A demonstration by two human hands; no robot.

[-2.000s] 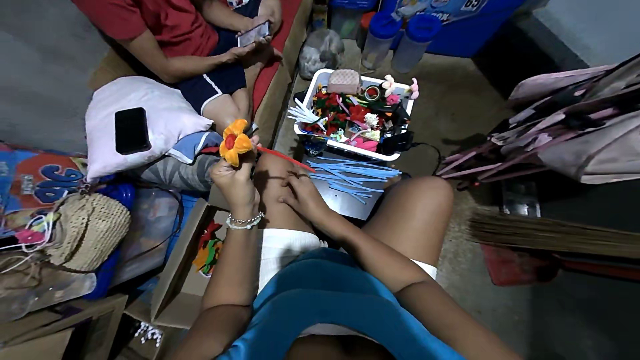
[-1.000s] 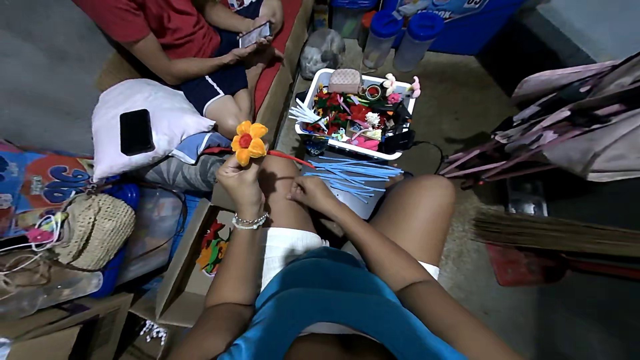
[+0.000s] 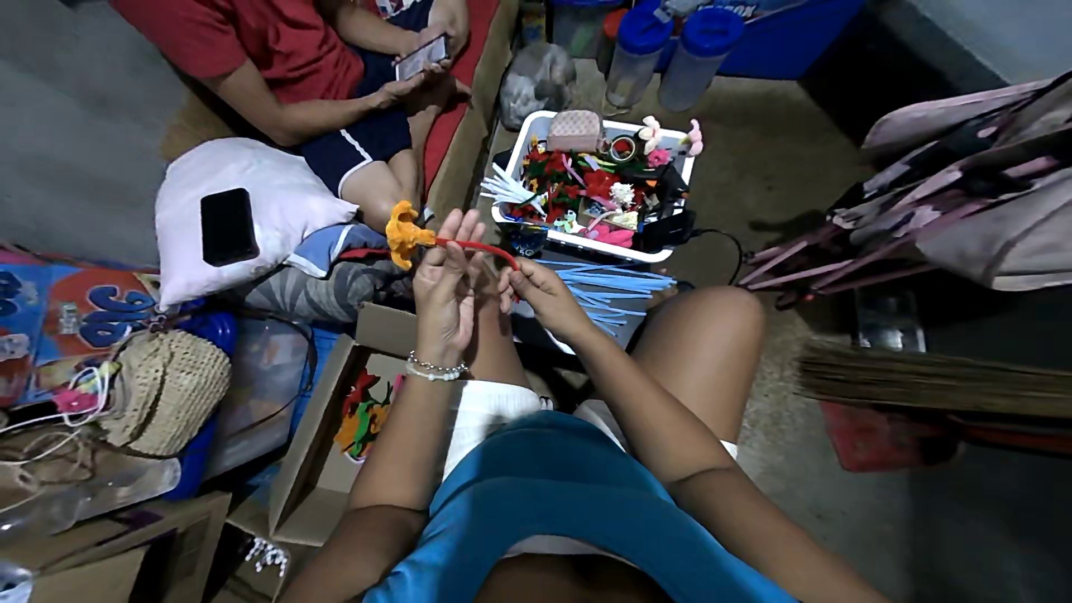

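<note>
An orange fuzzy flower, apparently of pipe cleaners, is tilted sideways with its face to the left. Its red stem runs right across the fingers of my left hand, which is turned palm up; the thumb lies at the stem near the flower's base. My right hand pinches the stem's far part between thumb and fingers. Beyond my knees a white tray holds red, pink and green craft pieces, a small pouch and a roll of tape. Light blue pipe cleaners lie spread just behind my right hand.
A cardboard box with colourful fuzzy pieces is at my left. A pillow bears a phone. A person sits at upper left holding a phone. Lidded containers stand behind the tray; a broom lies at right.
The flower has turned from facing up to facing left. My left hand has opened out from its grip, and my right hand has come to the red stem and taken hold of it.
</note>
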